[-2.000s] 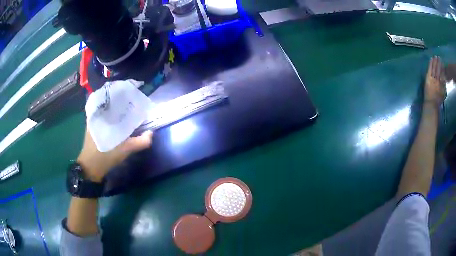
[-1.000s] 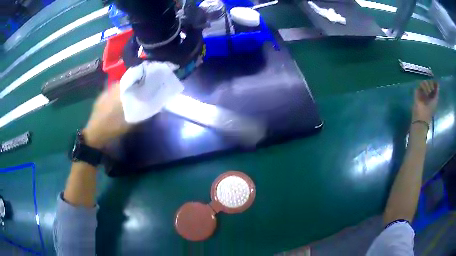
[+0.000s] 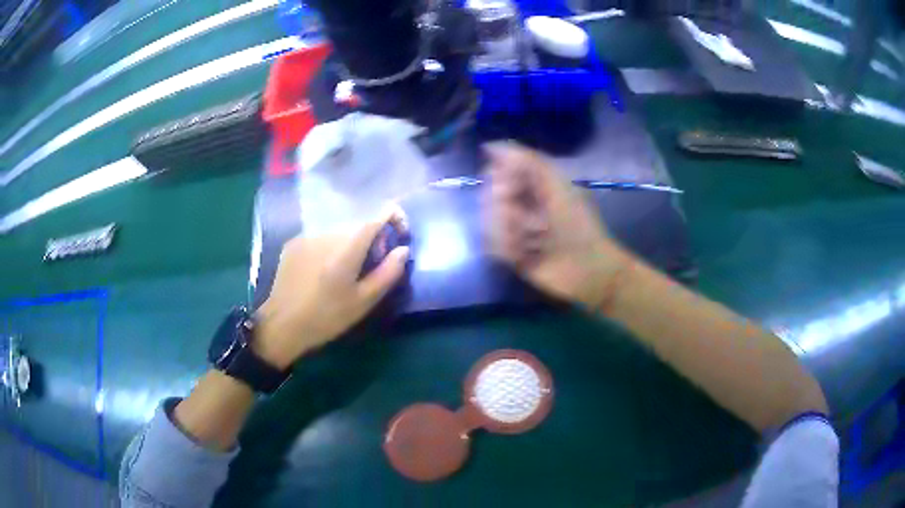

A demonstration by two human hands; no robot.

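Observation:
My left hand (image 3: 323,288), with a black wristwatch (image 3: 238,349), is over the left part of the black mat (image 3: 452,293), fingers curled and thumb near the forefinger. Something dark shows between them; I cannot tell if it is held. My right hand (image 3: 536,223) is blurred over the mat's middle, fingers bent; its grip is unclear. A crumpled white wipe (image 3: 357,169) lies just beyond my left hand, below the black microscope (image 3: 382,40). A slotted metal workpiece (image 3: 739,146) lies right of the mat.
An open pinkish-brown compact (image 3: 427,442) lies in front of the mat. A red bin (image 3: 288,124) and long grey block (image 3: 198,134) are at back left. A blue tray (image 3: 541,89) holds a white container (image 3: 558,37). Other metal pieces lie at left (image 3: 79,241) and far right (image 3: 878,171).
My right hand has come from the far right onto the mat. The pale strip-like thing beside my left hand is no longer seen. A metal workpiece now shows right of the mat. The view has shifted.

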